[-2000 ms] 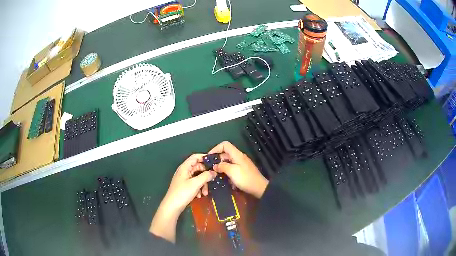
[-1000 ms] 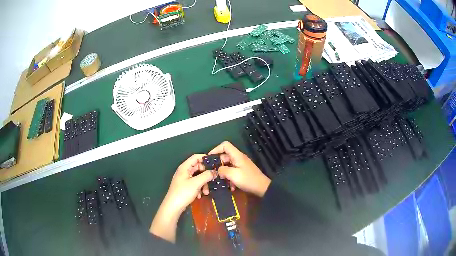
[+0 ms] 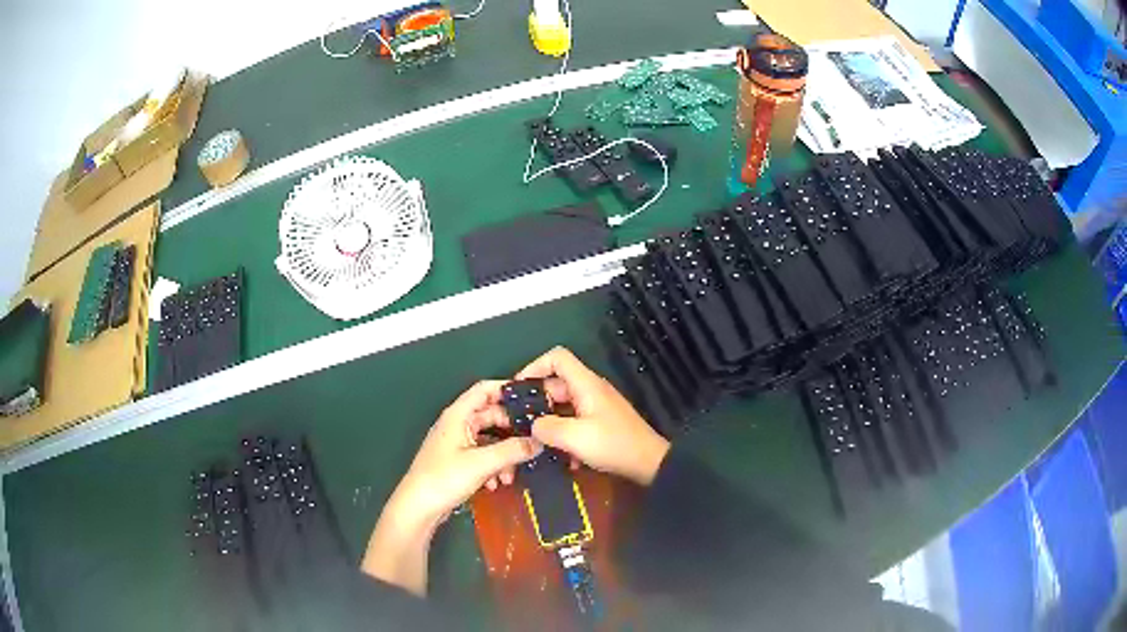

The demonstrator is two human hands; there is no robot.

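Observation:
A slim black remote control (image 3: 528, 405) with small white-marked buttons is held at its upper end by both hands at the bench centre. My left hand (image 3: 460, 454) grips its left side. My right hand (image 3: 596, 422) grips its right side, thumb on the upper face. The remote's lower end lies over a small yellow frame (image 3: 565, 541). A small blue strip with pale parts (image 3: 576, 580) is below the frame. A reddish-brown board (image 3: 496, 543) lies underneath. The fingertips behind the remote are hidden.
Overlapping black remotes (image 3: 772, 278) are stacked at right, with a shorter row (image 3: 884, 414) in front. A small remote group (image 3: 266, 512) lies at left. Behind are a white fan (image 3: 354, 238), a dark flat box (image 3: 538, 247), an orange-brown bottle (image 3: 769, 117) and newspaper (image 3: 884, 99).
My left thumb has moved slightly down and away from my right thumb, showing more of the remote's buttons. Both hands keep their hold.

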